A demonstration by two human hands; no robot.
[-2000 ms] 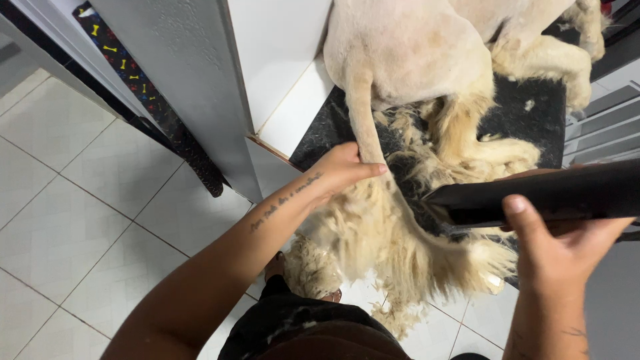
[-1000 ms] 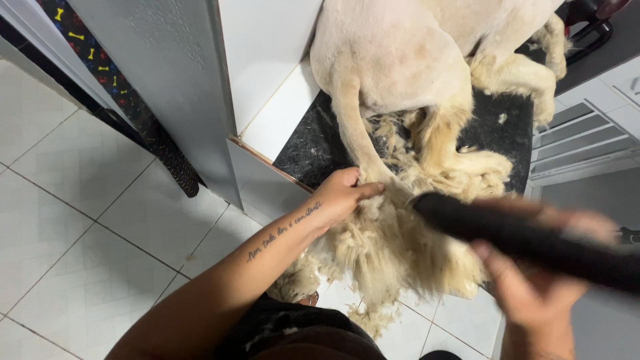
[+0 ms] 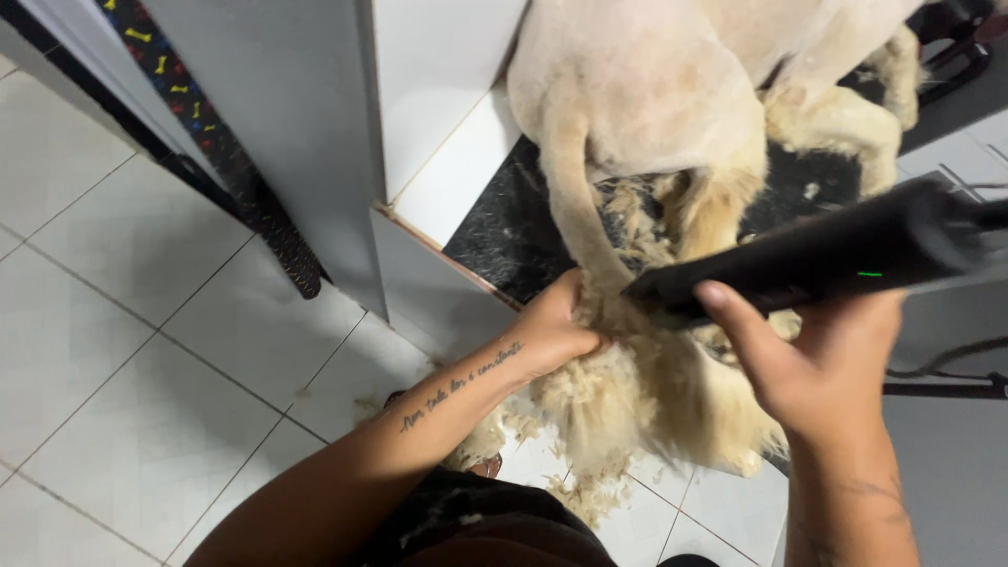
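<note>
A cream-coated dog [image 3: 654,87] is on a black table [image 3: 504,220], its body clipped short and its lower limbs still shaggy. My left hand [image 3: 563,331] grips its tail, or possibly a limb, where short coat meets long matted fur [image 3: 598,402]; which part it is I cannot tell. In my right hand [image 3: 811,354] is a black electric hair clipper [image 3: 811,244] with a lit green mark. The clipper's head lies against the fur just right of my left hand. Cut tufts [image 3: 638,220] lie on the table between the dog's limbs.
A white tiled wall corner [image 3: 441,87] and a grey panel [image 3: 315,118] stand left of the table. Beside them hangs a dark strip with a bone pattern [image 3: 181,94]. Fallen fur [image 3: 591,488] is on the tiled floor [image 3: 236,378] near my feet. A cable [image 3: 953,354] runs at the right.
The clipper has changed its tilt, its rear end now higher, with its head still by the fur. My left hand keeps its hold. The view has shifted slightly.
</note>
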